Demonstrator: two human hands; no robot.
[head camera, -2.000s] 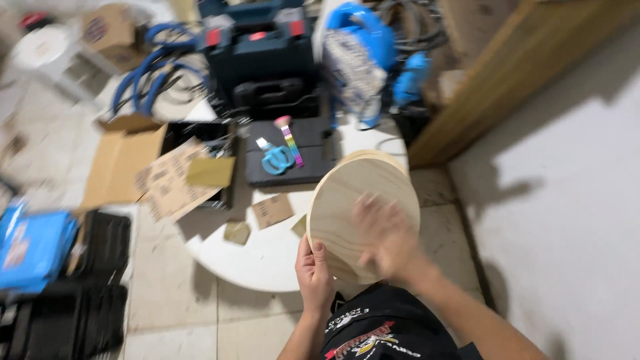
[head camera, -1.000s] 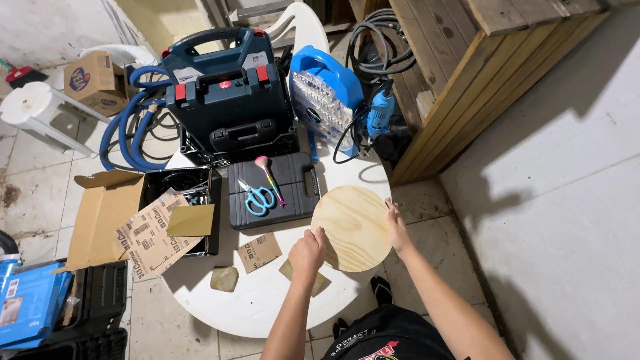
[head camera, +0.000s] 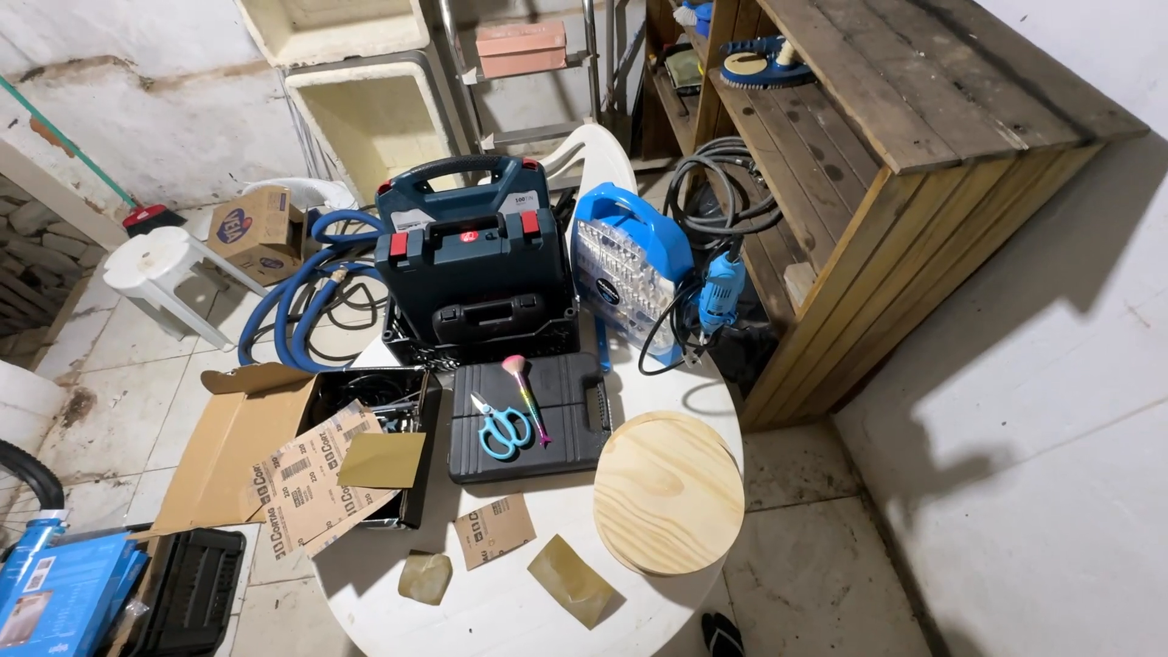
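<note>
Neither my left hand nor my right hand shows in the head view. A round pale wooden disc (head camera: 669, 497) lies at the right edge of the white table (head camera: 392, 630), with the rim of another disc just showing beneath it. Left of it are a creased sandpaper piece (head camera: 572, 581), a sandpaper piece with its printed back up (head camera: 495, 531) and a small worn piece (head camera: 425, 578). Blue-handled scissors (head camera: 504, 431) and a pink-tipped brush (head camera: 526, 400) rest on a black plastic case (head camera: 470, 456). More sandpaper sheets (head camera: 315, 474) lie over an opened box (head camera: 424, 456).
Dark tool cases (head camera: 479, 260), a clear-fronted blue case (head camera: 630, 274) and a blue corded power tool (head camera: 721, 292) stand at the table's back. A wooden shelf unit (head camera: 849, 319) is at right. A white stool (head camera: 169, 274) and blue hose (head camera: 292, 319) are at left.
Both hands held the disc a second ago; now it lies on the table and the hands are out of view. Two seconds ago my right hand was on the disc's face. The view has shifted.
</note>
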